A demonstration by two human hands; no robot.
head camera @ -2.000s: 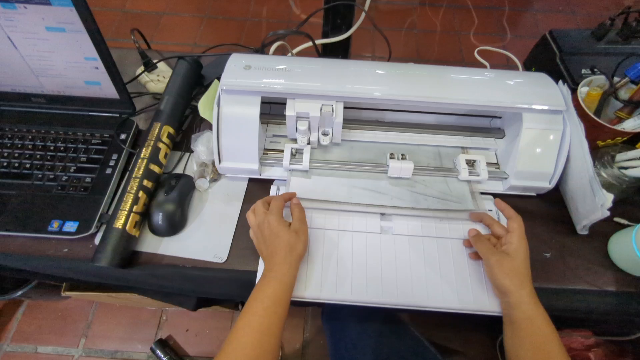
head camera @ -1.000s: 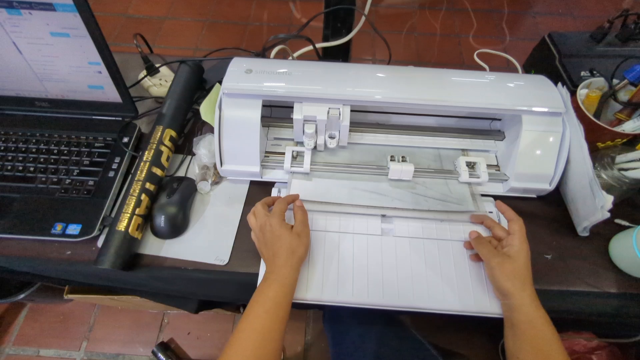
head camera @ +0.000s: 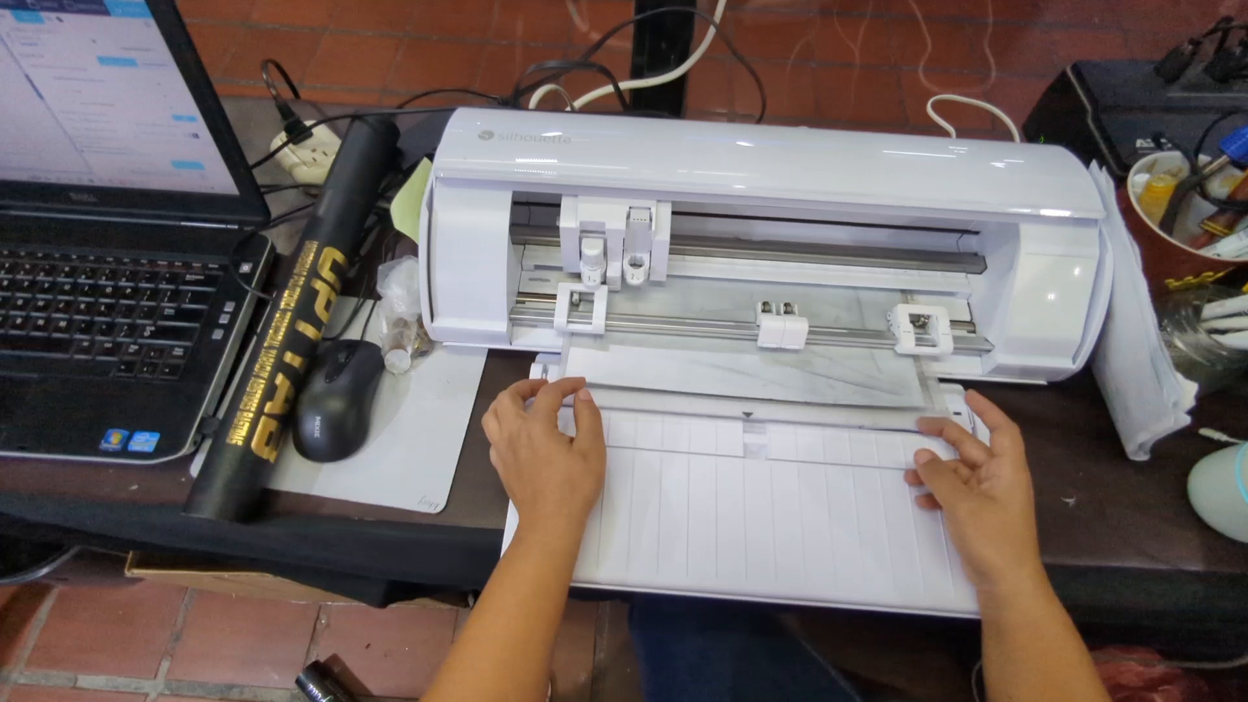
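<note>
A white Silhouette cutting plotter (head camera: 770,161) stands on the dark table, its front open and its tool carriage (head camera: 614,239) toward the left. A cutting mat with a pale sheet (head camera: 741,374) on it lies under the pinch rollers and sticks out at the front. My left hand (head camera: 546,448) is at the mat's left front corner, thumb and fingers bent around the edge; whether it pinches the mat is hard to tell. At the right front corner is my right hand (head camera: 975,487), fingertips at the edge, some fingers spread. Below the mat extends the plotter's white ribbed front tray (head camera: 770,536).
Left of the plotter are a laptop (head camera: 107,322), a black tube (head camera: 292,322) with gold lettering, a black mouse (head camera: 338,400) on a pale pad (head camera: 429,439) and a small plastic bag (head camera: 400,302). At the right are folded white sheets (head camera: 1136,341), a cup of tools (head camera: 1170,224) and a pale green rounded object (head camera: 1224,492).
</note>
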